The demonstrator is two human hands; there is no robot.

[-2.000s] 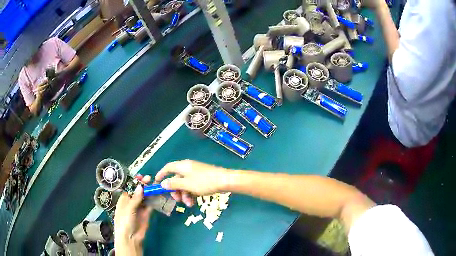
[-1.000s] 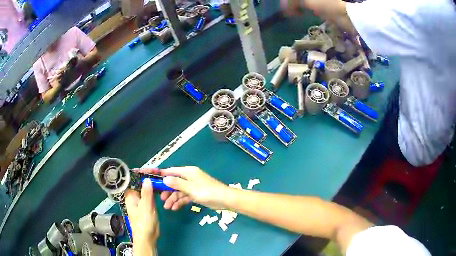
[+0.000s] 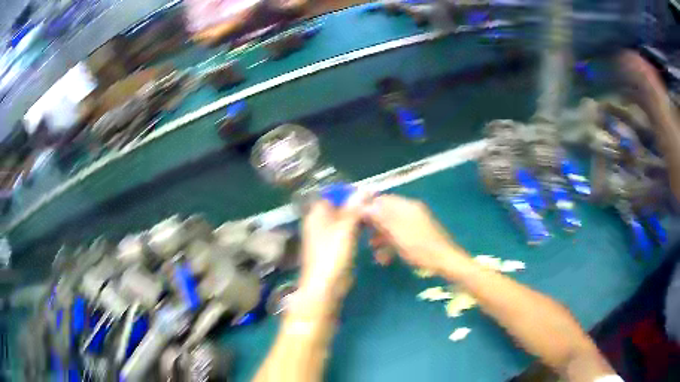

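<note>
The view is blurred. A fan unit (image 3: pixel 287 154) with a round grey-brown head is held up over the pale conveyor edge. My left hand (image 3: pixel 328 231) grips it below the head, around the handle. The blue battery (image 3: pixel 338 194) shows at the top of my left hand. My right hand (image 3: pixel 406 227) is at the battery end of the handle, its fingertips touching or close to it; whether it holds anything is too blurred to tell. Pale adhesive pads (image 3: pixel 461 302) lie loose on the green bench, partly behind my right forearm.
A heap of fan units (image 3: pixel 160 276) lies at left. Several units with blue batteries (image 3: pixel 529 216) stand in a group at right, with a pile beyond. The dark conveyor (image 3: pixel 186 179) carries spaced units. A metal post (image 3: pixel 553 67) rises at back right. Another person's arm (image 3: pixel 656 112) is at the right edge.
The view has swung left, so the bench units appear farther right and more of the left heap shows. The fan unit is still held, with my right hand now at the handle's end.
</note>
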